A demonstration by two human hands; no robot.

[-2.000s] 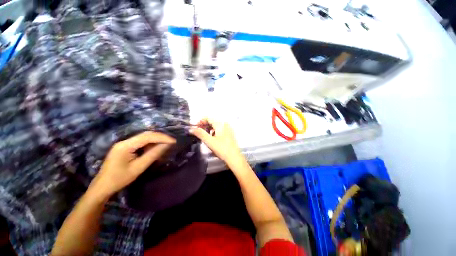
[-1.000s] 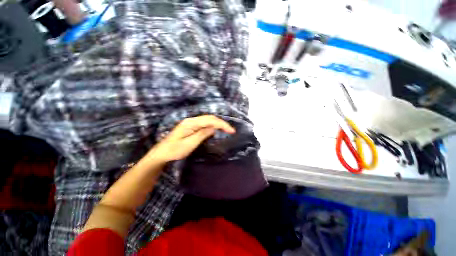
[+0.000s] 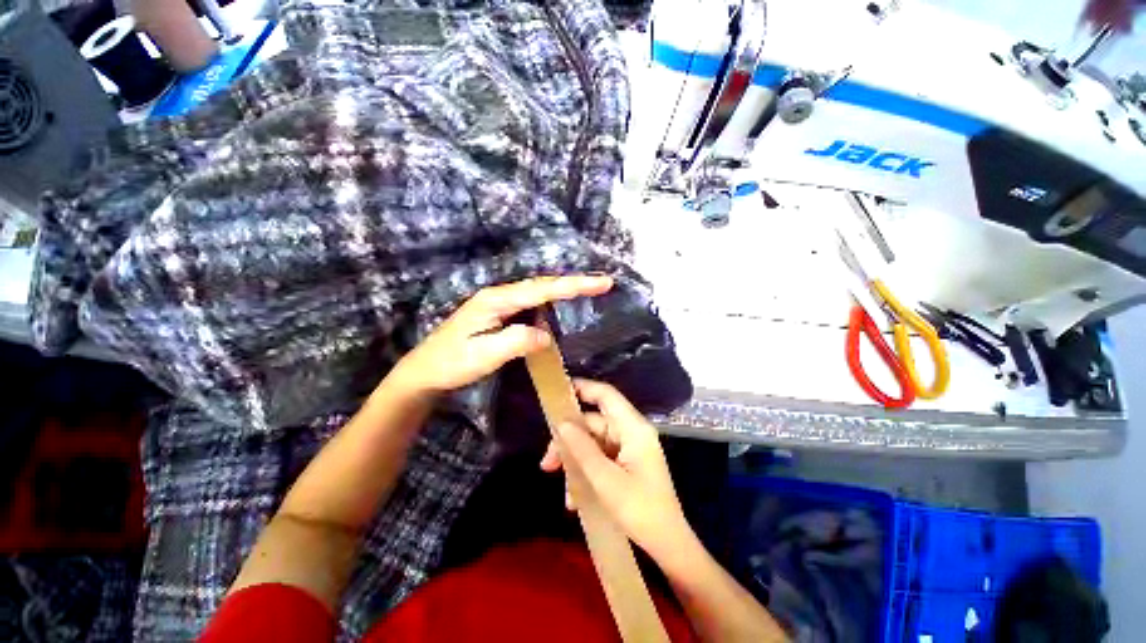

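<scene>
A bulky grey, black and white plaid garment (image 3: 339,214) lies over the left of the table and hangs down at the lap. Dark smooth cloth (image 3: 616,345) shows at its near right corner. My right hand (image 3: 610,459) holds a flat tan strip (image 3: 610,553) near its middle. The strip's upper end lies by the dark cloth. My left hand (image 3: 484,337) rests on the garment's edge, fingers stretched over the dark cloth, thumb at the strip's upper end. Whether the left thumb presses the strip is hard to tell.
The sewing machine head (image 3: 867,138) stands at the back right. Scissors with red and yellow loops (image 3: 899,358) lie on the table (image 3: 767,314). Dark small tools (image 3: 980,339) lie farther right. A blue crate (image 3: 924,565) is below. A dark thread cone (image 3: 126,63) is at upper left.
My right hand, out of view one second ago, is back with the tan strip in it. My left hand has shifted slightly over the garment edge. The view has steadied.
</scene>
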